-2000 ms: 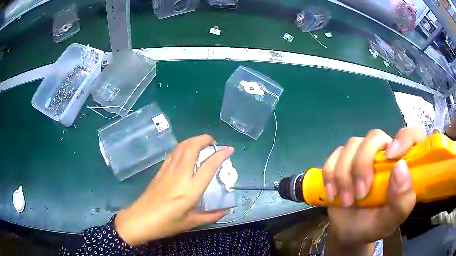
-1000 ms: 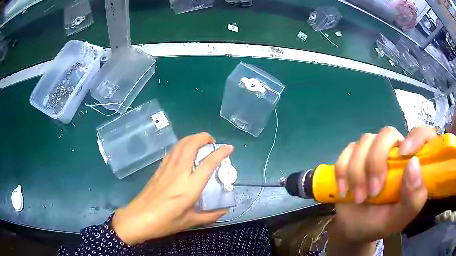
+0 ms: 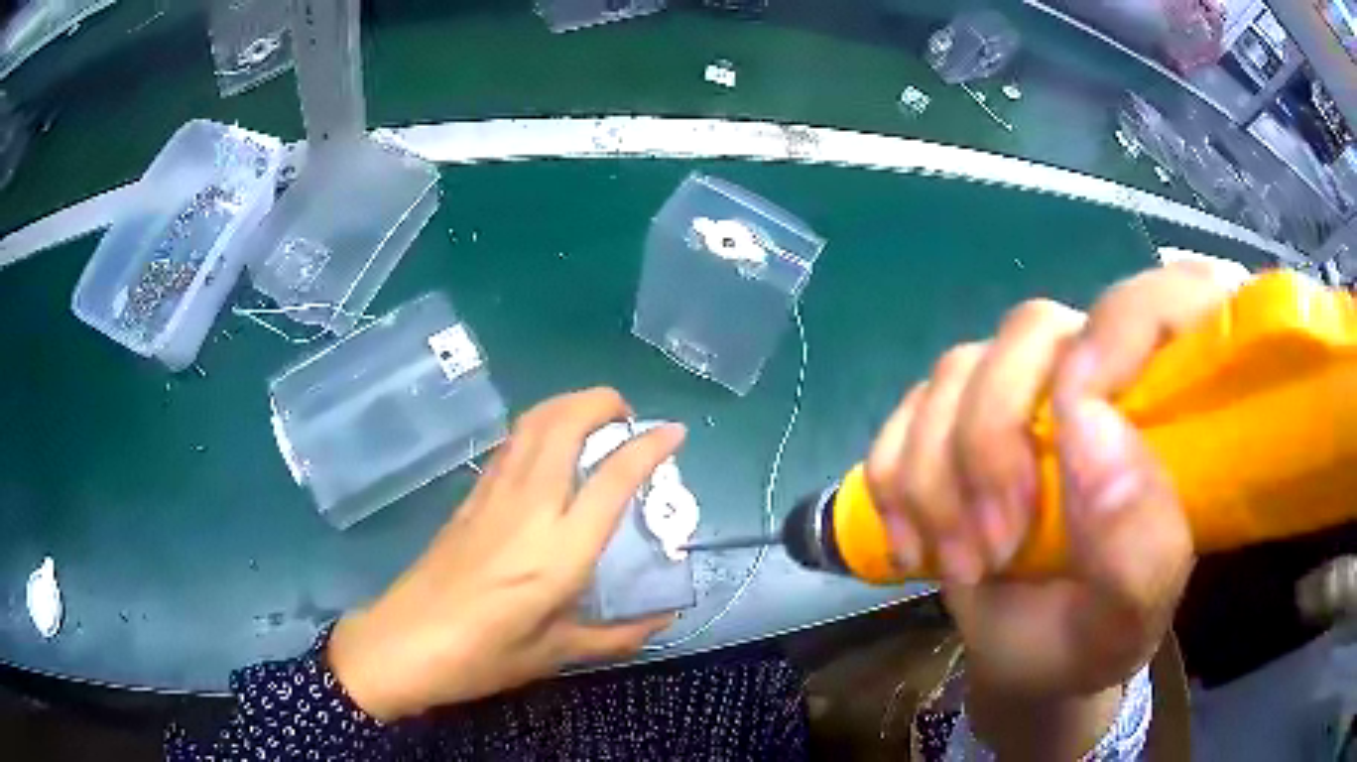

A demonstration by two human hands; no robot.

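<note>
My left hand [image 3: 499,551] grips a clear plastic box [image 3: 643,578] at the bench's front edge. A white mounting plate [image 3: 670,509] is on the box's right end. My right hand [image 3: 1027,491] holds an orange-yellow electric screwdriver [image 3: 1220,432]. Its thin metal bit [image 3: 737,543] points left, with the tip at the lower part of the plate; whether a screw is there is too small to tell. A white cord [image 3: 777,447] curves from another clear box [image 3: 722,290] down toward the held box.
More clear boxes lie at left [image 3: 390,414] and beside the metal upright [image 3: 339,223]. A frosted screw tub [image 3: 179,253] is at far left, above a white oval part [image 3: 45,596]. A pale rail [image 3: 625,139] crosses behind; boxes and small white pieces lie beyond it.
The screwdriver drew slightly right from the plate, then came back left, its bit tip now at the plate's lower part. My left hand keeps its grip on the box. The view has shifted slightly.
</note>
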